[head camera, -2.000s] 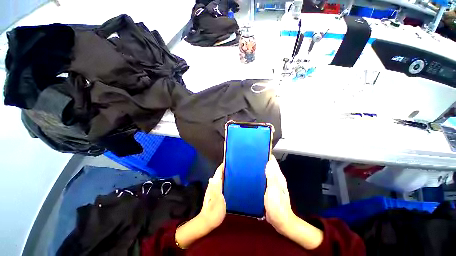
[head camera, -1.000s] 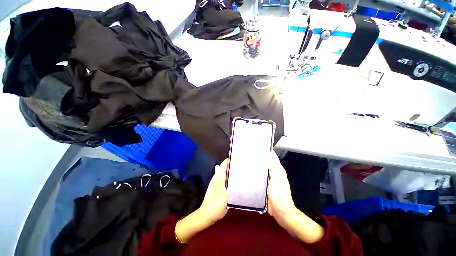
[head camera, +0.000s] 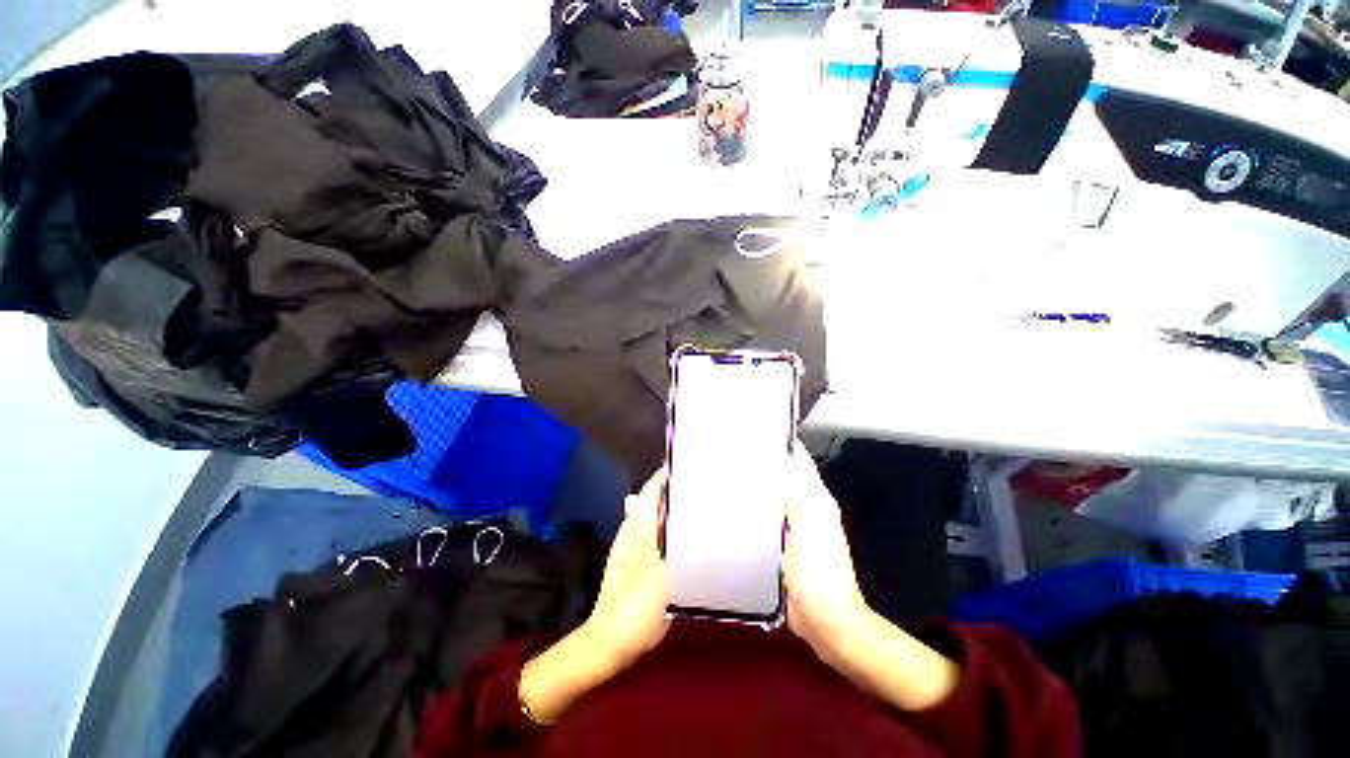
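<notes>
A smartphone (head camera: 729, 481) with a bright, nearly white screen is held upright in front of my body. My left hand (head camera: 637, 570) grips its left edge and my right hand (head camera: 823, 555) grips its right edge; the fingers behind it are hidden. Behind the phone, a dark brown garment piece (head camera: 622, 296) lies over the table's front edge, with a pale loop (head camera: 767, 240) near the lit spot by the presser foot (head camera: 859, 185). The garment piece runs left into a large heap of dark garments (head camera: 341, 193).
The white sewing machine (head camera: 1184, 89) has a black strip (head camera: 1036, 92) over it. A patterned bottle (head camera: 723, 116) stands behind. Slim tools (head camera: 1229, 344) lie at right on the table (head camera: 1036, 422). Blue crates (head camera: 496, 452) and dark garments (head camera: 400, 652) sit below.
The phone's screen has gone from blue to nearly white. Both hands still hold the phone. The view has shifted slightly; the garments look unmoved.
</notes>
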